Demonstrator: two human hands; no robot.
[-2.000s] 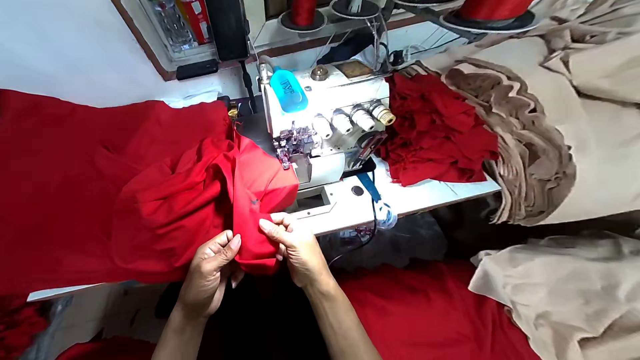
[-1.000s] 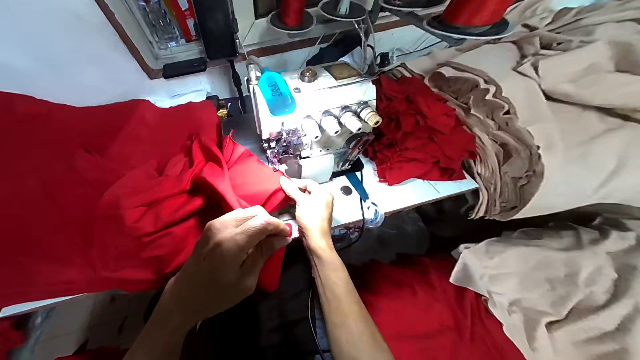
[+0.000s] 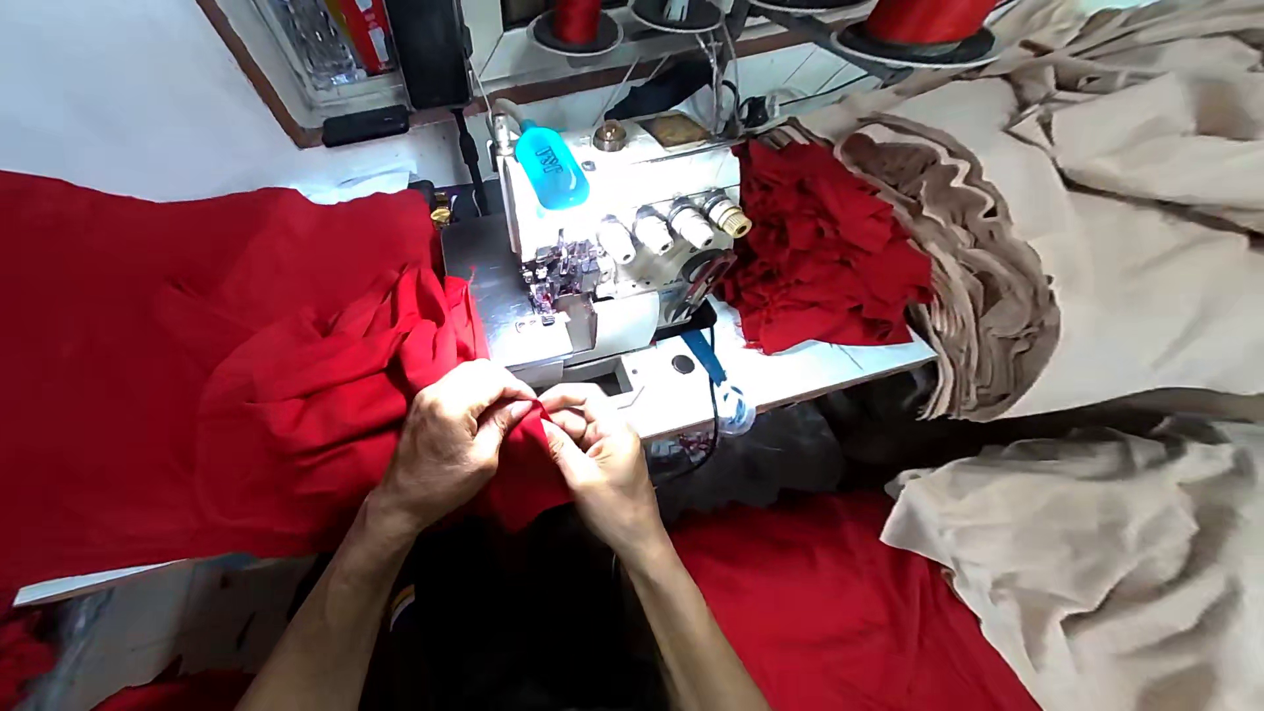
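Red fabric [image 3: 286, 395] lies bunched over the left of the table and hangs past its front edge. My left hand [image 3: 456, 439] pinches an edge of it between thumb and fingers. Close beside it, my right hand [image 3: 597, 449] grips the same edge, with a small fold raised between the two. Both hands are just in front of a white overlock sewing machine [image 3: 632, 207], whose lit presser foot [image 3: 543, 301] has no fabric under it that I can see.
A pile of small red fabric pieces [image 3: 829, 247] sits right of the machine, against stacked beige fabric [image 3: 987, 286]. Red thread cones [image 3: 923, 20] stand behind. More red cloth [image 3: 820, 592] and beige cloth [image 3: 1086, 553] lie at the lower right. A blue tag [image 3: 551, 168] rests on the machine.
My hands have shifted along the red fabric and now pinch its edge close together. A small white and red spot seen between them one second ago no longer shows.
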